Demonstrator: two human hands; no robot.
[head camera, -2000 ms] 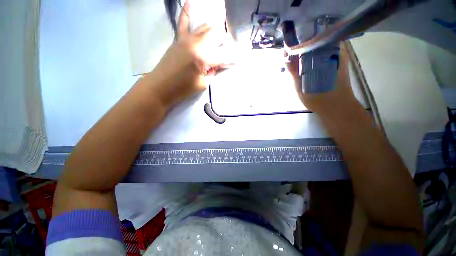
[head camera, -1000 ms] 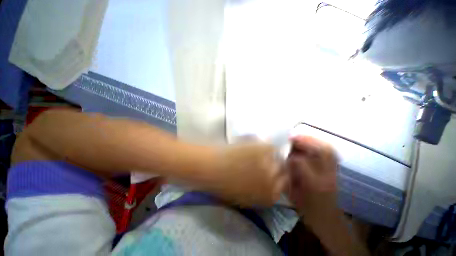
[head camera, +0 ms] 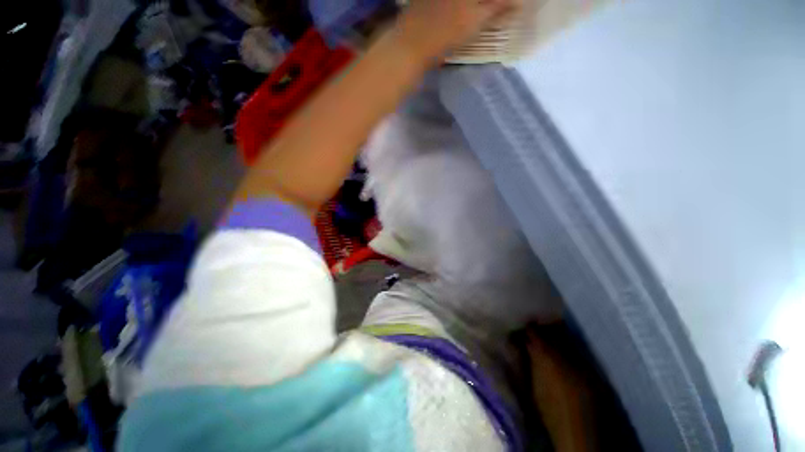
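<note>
My left hand [head camera: 481, 12] is at the top edge of the view, blurred and partly cut off. It is at a layered cream stack of cut pieces [head camera: 481, 46] by the table's front edge. I cannot tell whether its fingers grip a piece. A blurred white cloth [head camera: 468, 221] hangs below the table edge, over the lap. My right hand is not in view. The machine head and needle are out of the picture.
The white table [head camera: 680, 132] with its grey-blue ruled front strip [head camera: 583, 238] runs diagonally at right. A dark curved slot end [head camera: 764, 362] shows at lower right. A red plastic basket [head camera: 282, 93] and a blue item [head camera: 132, 291] are at left.
The view has swung left, and the machine has left the picture. My left hand has moved away from my right hand to the stack. My right hand has gone out of view.
</note>
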